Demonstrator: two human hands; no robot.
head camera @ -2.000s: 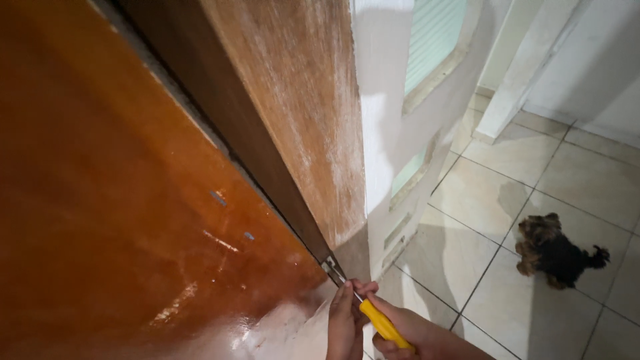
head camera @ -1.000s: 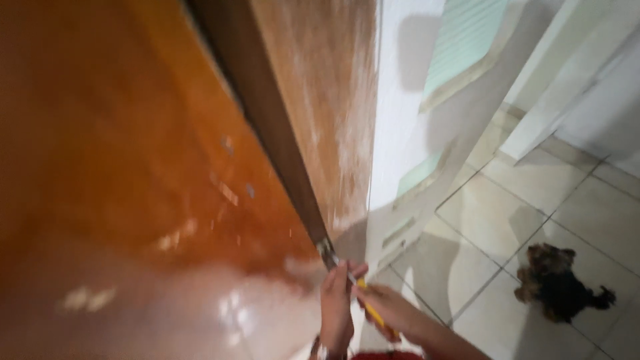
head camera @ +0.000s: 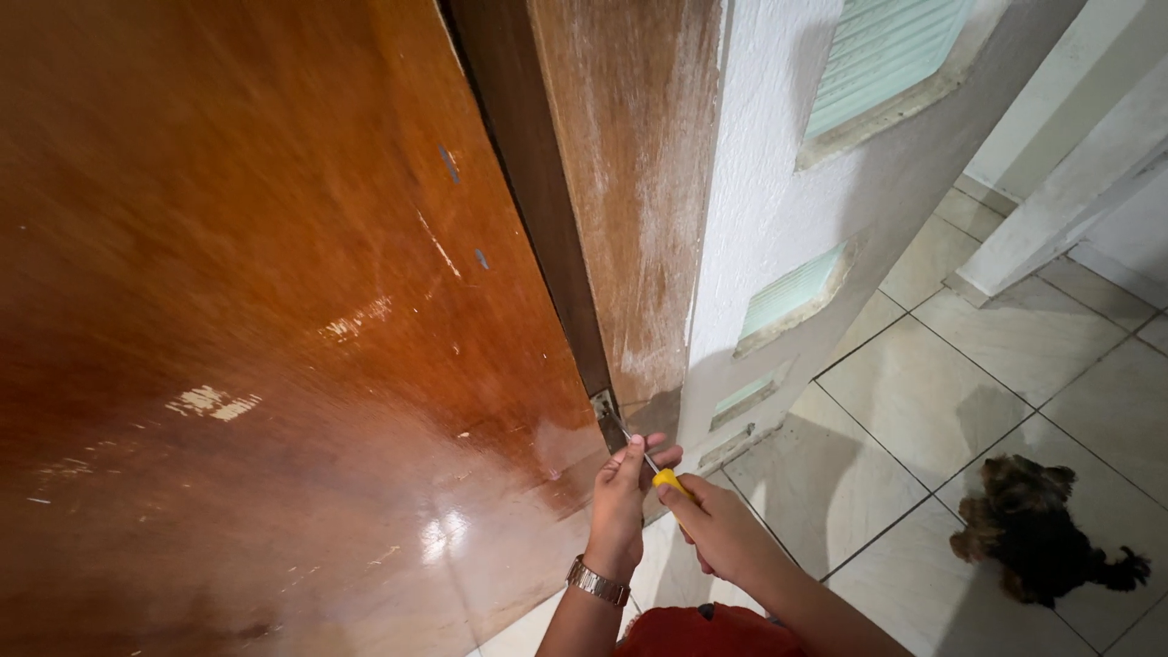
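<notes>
My right hand [head camera: 721,525] is closed around the yellow handle of a screwdriver [head camera: 668,478]. The metal shaft slants up and left, with its tip at a metal hinge [head camera: 601,404] low in the gap between the wooden door [head camera: 365,274] and its frame [head camera: 639,228]. My left hand [head camera: 622,497], with a metal watch on the wrist, pinches the shaft between thumb and fingers just below the hinge. Whether the tip sits in a screw is too small to tell.
A white textured wall [head camera: 757,182] with louvred glass openings stands right of the frame. A small black and brown dog [head camera: 1040,538] is on the tiled floor [head camera: 912,411] at the right. A white post [head camera: 1058,210] rises at the upper right.
Both hands stay at the screwdriver near the hinge. My right hand's grip on the handle has shifted slightly. The view has moved somewhat.
</notes>
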